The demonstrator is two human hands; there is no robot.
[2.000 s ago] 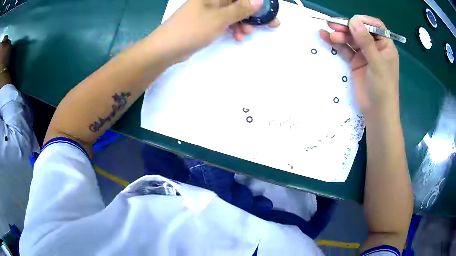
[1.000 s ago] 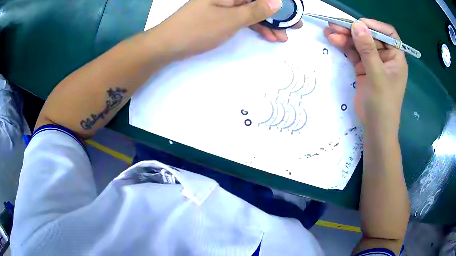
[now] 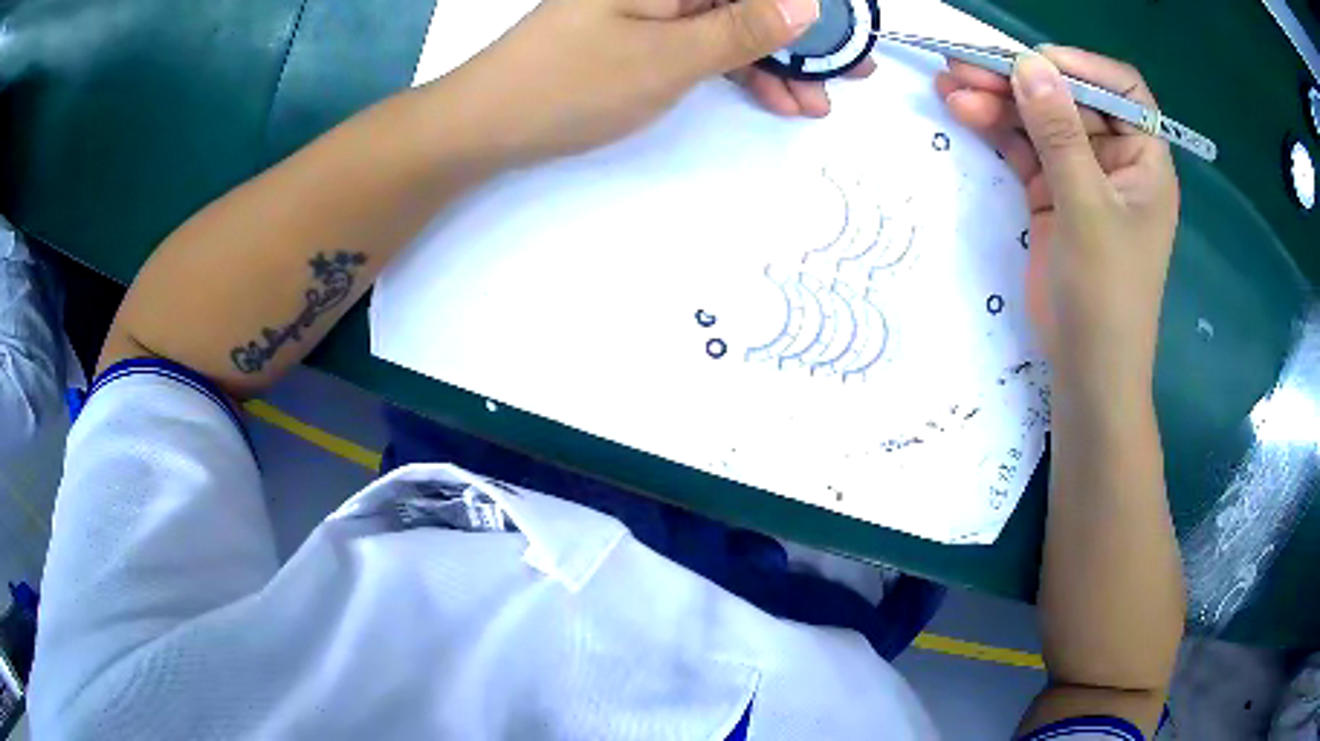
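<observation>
My left hand (image 3: 753,44), partly cut by the top edge, holds the black-rimmed disc assembly (image 3: 828,36), which has a silver-grey face. My right hand (image 3: 1064,130) holds the silver tweezers (image 3: 999,61) in thumb and fingers. The tweezers' tip points left and is at or very near the disc's right rim; whether it touches or grips something is too small to tell. Thin grey curved wire pieces (image 3: 825,326) lie in overlapping rows on the white paper sheet (image 3: 579,275). Small black rings (image 3: 717,348) lie singly and in a pair on the paper.
The dark green table (image 3: 159,130) surrounds the paper. A waiting disc (image 3: 1301,171) with a white face is at the right edge. A shiny crinkled clear sheet (image 3: 1252,536) lies at the lower right. Dark smudges mark the paper's lower right. A person's white sleeve (image 3: 36,348) shows at the left edge.
The view has shifted. The disc shows more of its grey face and white ring than two seconds ago, and the tweezers' tip is now at its rim. The curved pieces show clearly now.
</observation>
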